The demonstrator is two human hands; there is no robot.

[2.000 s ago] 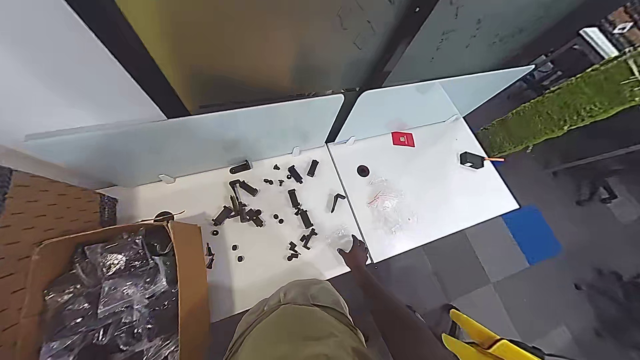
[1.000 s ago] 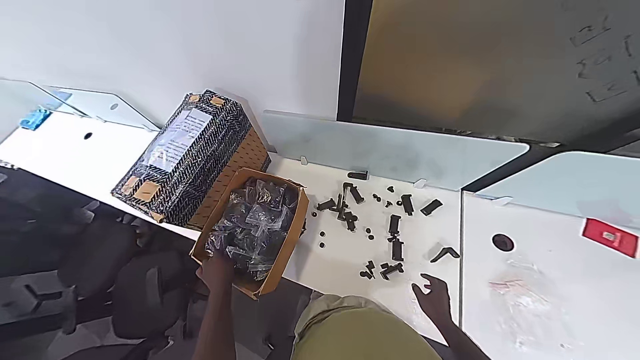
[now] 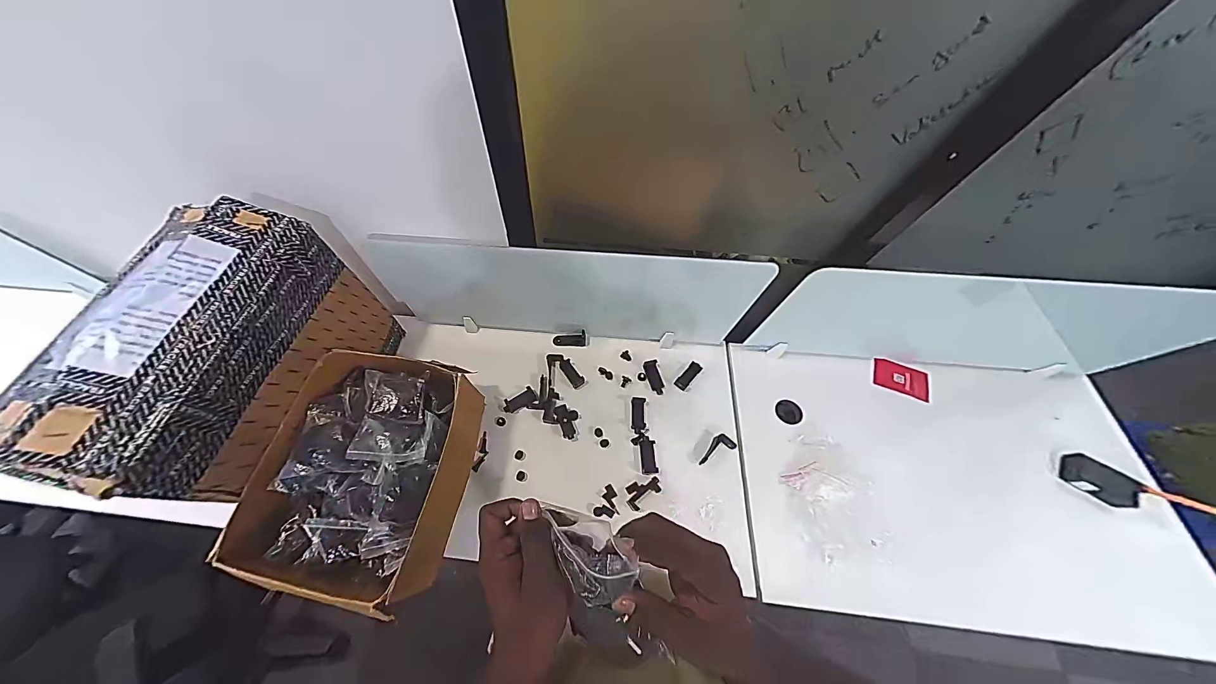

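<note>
A clear zip bag [image 3: 598,565] with dark parts inside is held between my two hands near the front edge of the white table. My left hand [image 3: 527,579] pinches its left rim, and my right hand [image 3: 684,589] grips its right side. The bag's mouth looks parted at the top. Beyond my hands, several black plastic parts [image 3: 638,414] lie scattered on the table, with an angled black piece [image 3: 717,446] to their right. Left of my hands stands an open cardboard box [image 3: 461,456] filled with similar clear bags of dark parts [image 3: 385,437].
A large carton [image 3: 256,332] in patterned wrap stands at the left. On the right tabletop [image 3: 950,532] lie empty clear bags [image 3: 822,494], a red card [image 3: 901,379] and a black device [image 3: 1097,479] with an orange end. Low glass partitions [image 3: 570,290] line the back.
My left hand was at the box of bags a second ago and is now beside my right hand. Both hands have come together on a clear zip bag. The view has shifted.
</note>
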